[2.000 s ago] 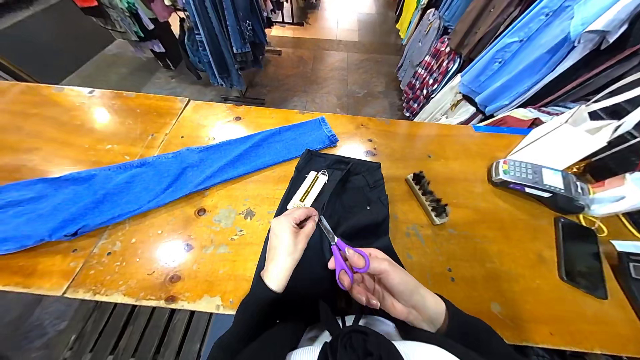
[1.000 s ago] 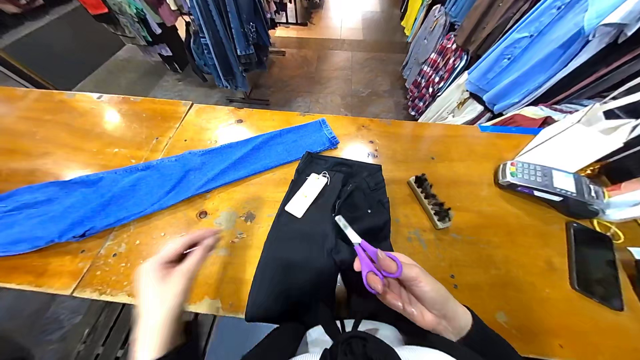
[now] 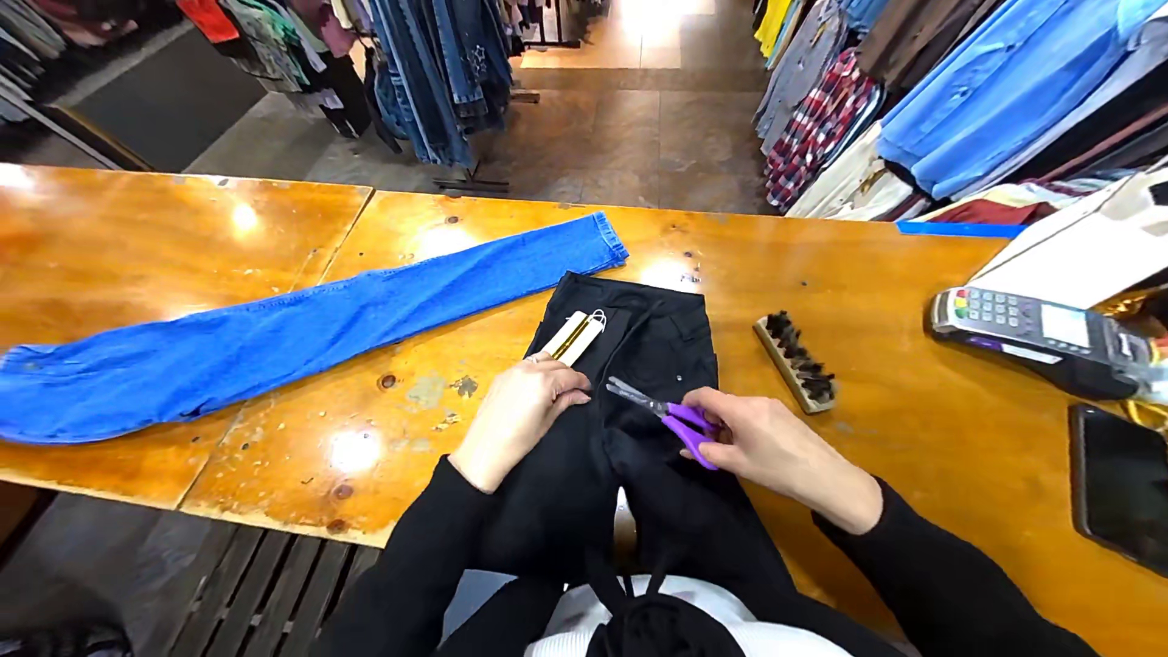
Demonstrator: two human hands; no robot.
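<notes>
Black trousers lie on the wooden counter, their waistband at the far end. On their left side rests a cream hang tag with a dark and gold stripe and a string loop. My left hand is at the tag's near end, its thumb and finger together over the black cloth; whether they pinch something there is not clear. My right hand holds purple-handled scissors by the handles. Their blades are slightly apart and point left above the trousers, near my left fingertips.
Blue jeans stretch across the counter to the left. A wooden brush with dark bristles lies right of the trousers. Farther right are a card payment terminal and a black phone. Clothes racks stand beyond the counter.
My left hand has come back from the left, off the trousers, to the tag. The scissors' blades, together one second ago, are now slightly apart and point more to the left.
</notes>
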